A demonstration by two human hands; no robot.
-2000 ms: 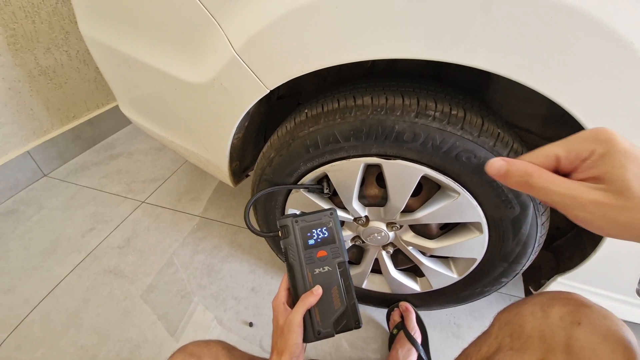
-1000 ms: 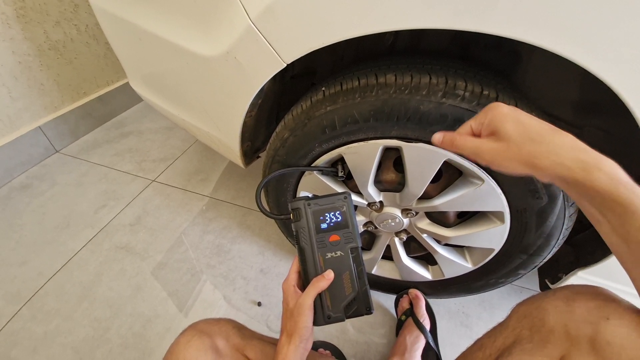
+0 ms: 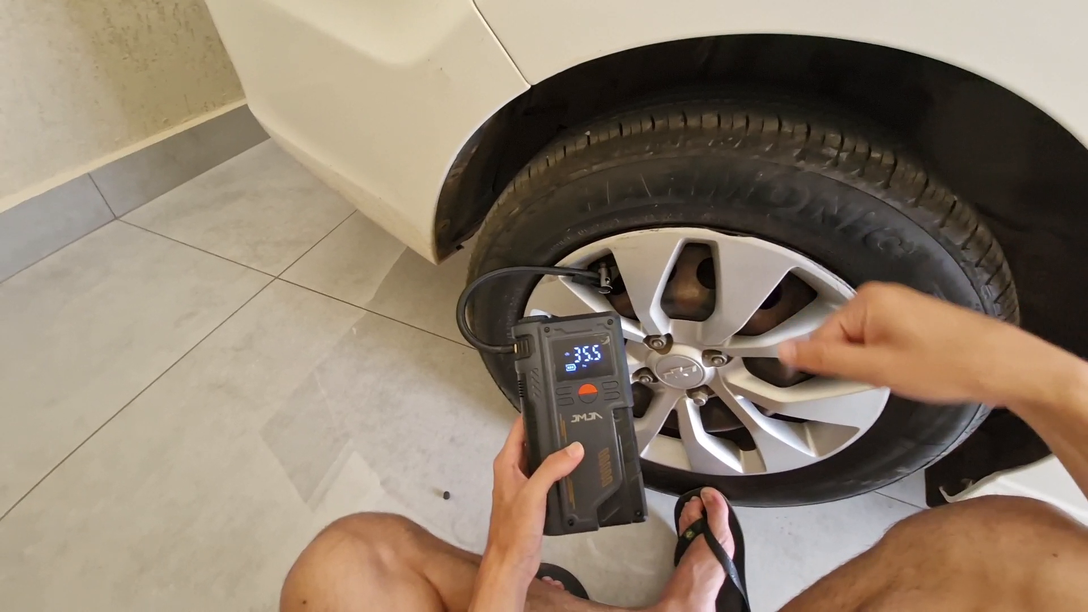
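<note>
My left hand (image 3: 531, 484) grips a black portable tyre inflator (image 3: 586, 425) upright, thumb across its front. Its lit display reads 35.5, above an orange-red button. A short black hose (image 3: 476, 297) loops from its upper left side to a metal connector (image 3: 604, 277) at the valve area, between the spokes of the silver wheel (image 3: 748, 280). Around the wheel is a black tyre (image 3: 680, 191) with raised lettering. My right hand (image 3: 875, 348) is in front of the wheel's right side, a finger pointing left towards the hub cap (image 3: 679, 371); it holds nothing visible.
A white car body (image 3: 382, 102) curves around the wheel arch. A small black cap-like piece (image 3: 446, 495) lies on the grey tiled floor (image 3: 195, 399). My feet in black flip-flops (image 3: 722, 544) and my bare knees are below. A textured wall (image 3: 110, 76) stands at the upper left.
My right hand has moved down from the tyre's upper right side to the front of the wheel's spokes. My left hand still holds the inflator, with the same reading.
</note>
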